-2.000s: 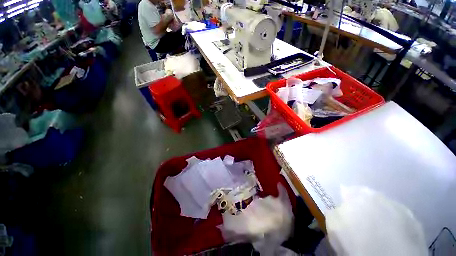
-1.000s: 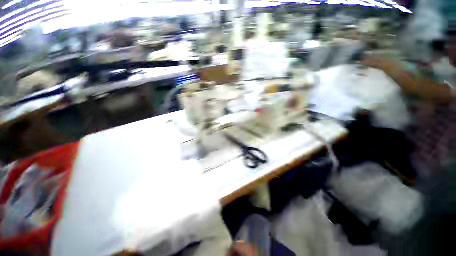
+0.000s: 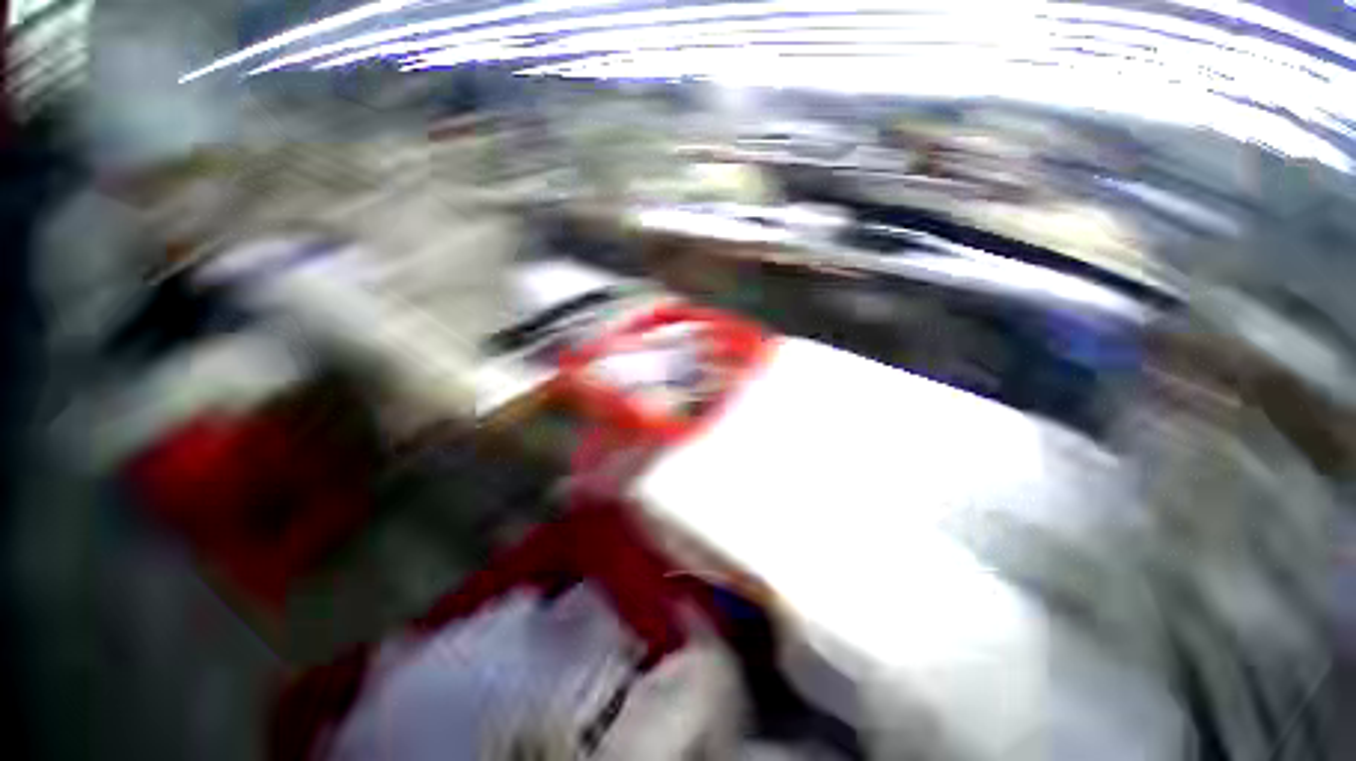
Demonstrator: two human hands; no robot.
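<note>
The frame is heavily blurred and neither of my hands can be made out. The dark red bin (image 3: 602, 553) lies at the lower left of centre, cut off by the bottom edge. Pale cut panels (image 3: 469, 672) lie in it. A cream fabric heap (image 3: 684, 702) is at the bin's right side. White fabric (image 3: 952, 654) seems to hang at the table's near edge, but its outline is smeared.
The white table (image 3: 848, 461) runs to the right of the bin. The orange-red basket (image 3: 669, 419) with pale scraps stands at its far left end. A red stool (image 3: 253, 483) is at the left. Other work tables (image 3: 892, 253) stretch behind.
The view has swung back left from the sewing machine and shears. The dark red bin and red stool show again, and the basket has moved toward the middle. A hand part at the bottom edge is gone.
</note>
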